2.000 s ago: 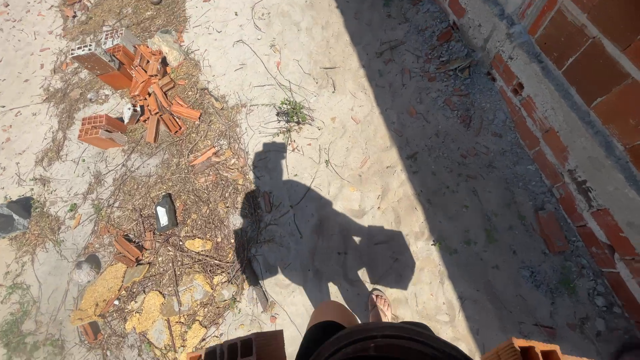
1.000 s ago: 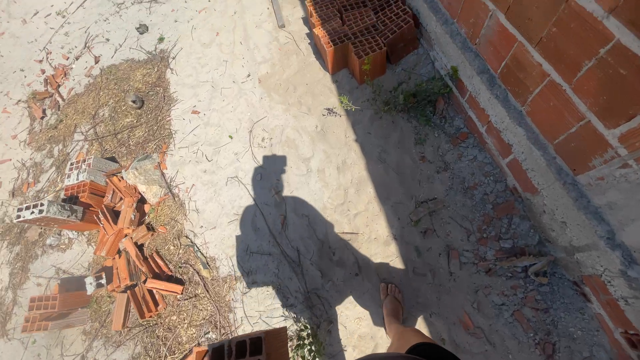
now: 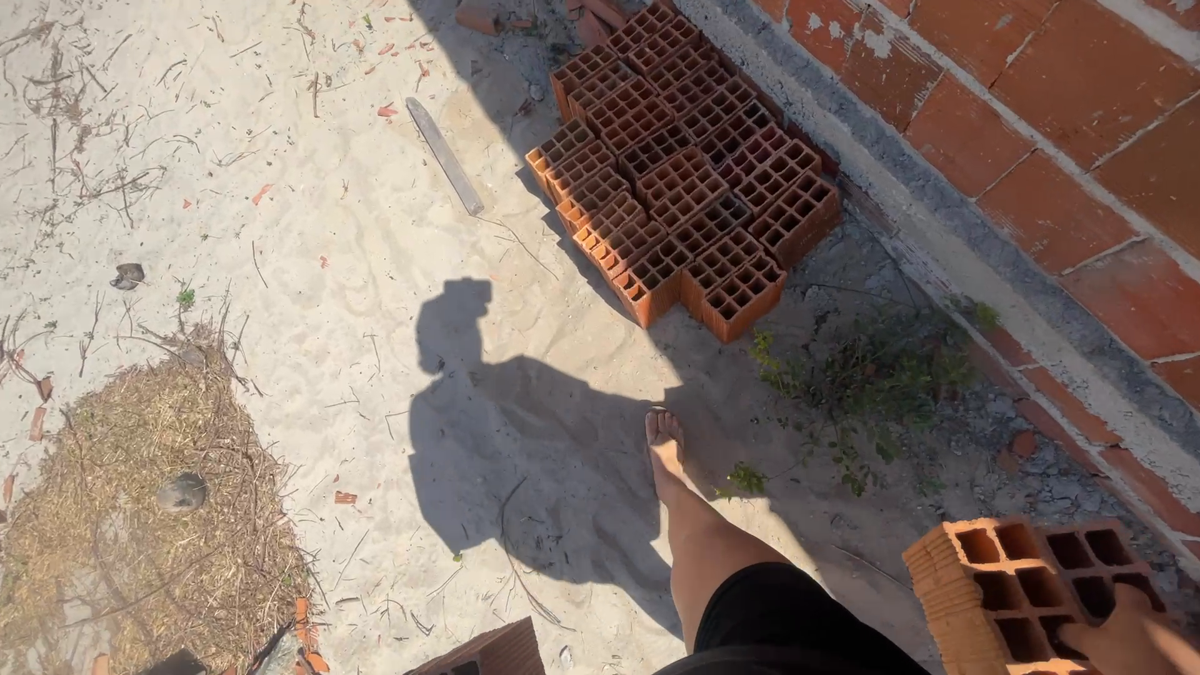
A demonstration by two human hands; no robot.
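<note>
My right hand (image 3: 1130, 633) grips hollow clay bricks (image 3: 998, 586) at the lower right, with fingers in the brick holes; at least two bricks sit side by side there. At the bottom edge, left of my leg, another hollow clay brick (image 3: 502, 652) shows in part; my left hand is out of view. Ahead, a group of upright hollow clay bricks (image 3: 680, 178) stands packed together on the sand, holes facing up, beside the wall.
A brick wall (image 3: 1069, 122) with a concrete footing (image 3: 994, 253) runs along the right. Green weeds (image 3: 872, 384) grow between the footing and my bare foot (image 3: 664, 441). A flat strip (image 3: 445, 155) lies on the sand. Dry straw with a stone (image 3: 182, 491) lies at lower left.
The view has moved forward along the wall; the packed bricks, partly seen one second ago, are now fully in view. My right hand and the bricks it holds have come into view at lower right.
</note>
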